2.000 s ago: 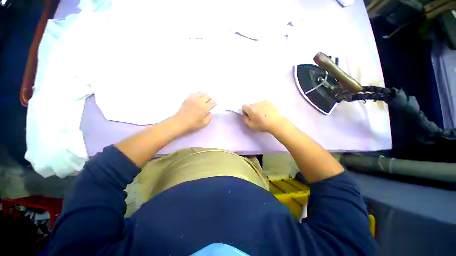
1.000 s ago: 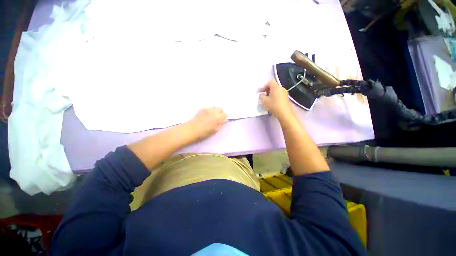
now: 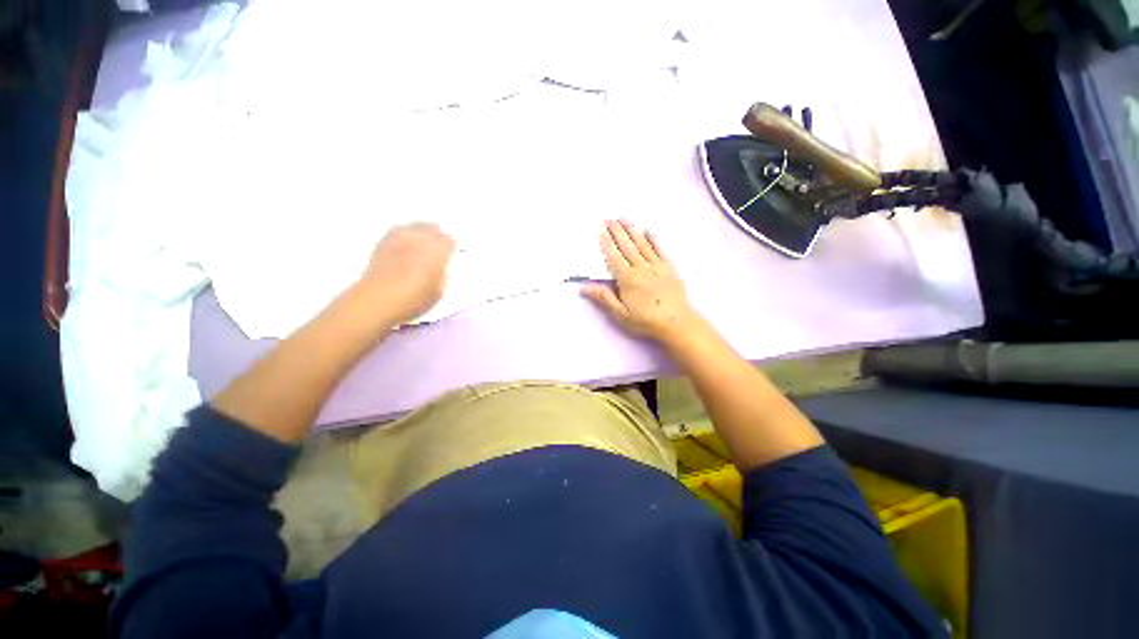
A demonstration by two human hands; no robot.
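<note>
A white garment panel [image 3: 375,162] lies flat on the pale lilac table cover [image 3: 525,346], its details lost in glare. Its near edge shows as a thin dark line. My left hand [image 3: 410,268] is curled on the panel's near left part; whether it grips the fabric is hidden. My right hand [image 3: 641,280] lies flat with fingers spread at the near edge, to the right. The steam iron [image 3: 764,190], black with a pale rim and brown handle, sits on the table beyond and right of my right hand, touched by neither hand.
A heap of white pieces [image 3: 119,312] hangs over the left table edge by a reddish-brown rail [image 3: 56,237]. The iron's black hose [image 3: 999,206] runs off right. A grey roll [image 3: 1012,363] and dark grey surface [image 3: 999,449] lie at right, with a yellow crate [image 3: 931,549] below.
My left hand has moved left along the panel. My right hand has come away from beside the iron, nearer to me, and its fingers have spread flat. The iron stays on the table.
</note>
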